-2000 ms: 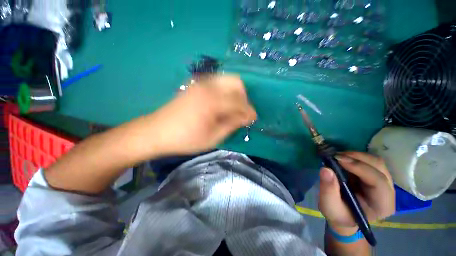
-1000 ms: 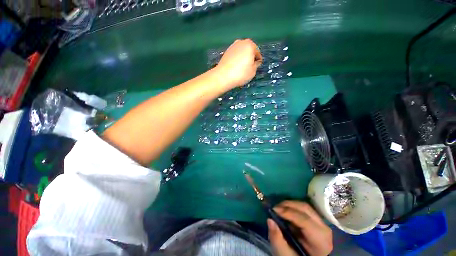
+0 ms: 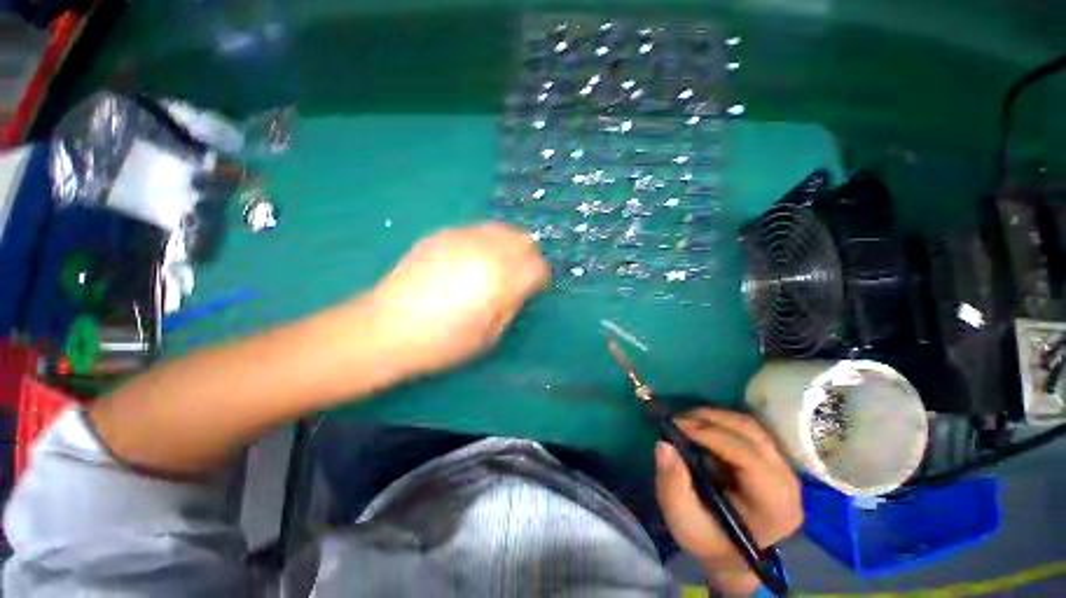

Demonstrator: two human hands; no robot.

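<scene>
My right hand (image 3: 731,491) holds the black soldering iron (image 3: 715,496) like a pen, its coppery tip pointing up and left over the green mat (image 3: 573,403). My left hand (image 3: 462,292) is blurred and lies over the mat, near the lower left corner of the blister tray. Its fingertips are curled, and I cannot tell whether anything is between them. The clear blister tray (image 3: 608,210) holds rows of small boards with white dots. A short whitish plastic strip (image 3: 624,335) lies just above the iron tip. The pile of wired components is not visible.
A black fume extractor fan (image 3: 795,280) stands right of the tray. The off-white waste pot (image 3: 777,403) holds scraps beside my right hand, with a blue bin (image 3: 900,526) below. A blue stick (image 3: 213,308), plastic bags (image 3: 99,152) and green-centred spools (image 3: 82,339) are at the left.
My left hand has come back from the far part of the tray to its near left corner. Earlier a small white-headed piece hung at its fingers. My right hand still holds the iron.
</scene>
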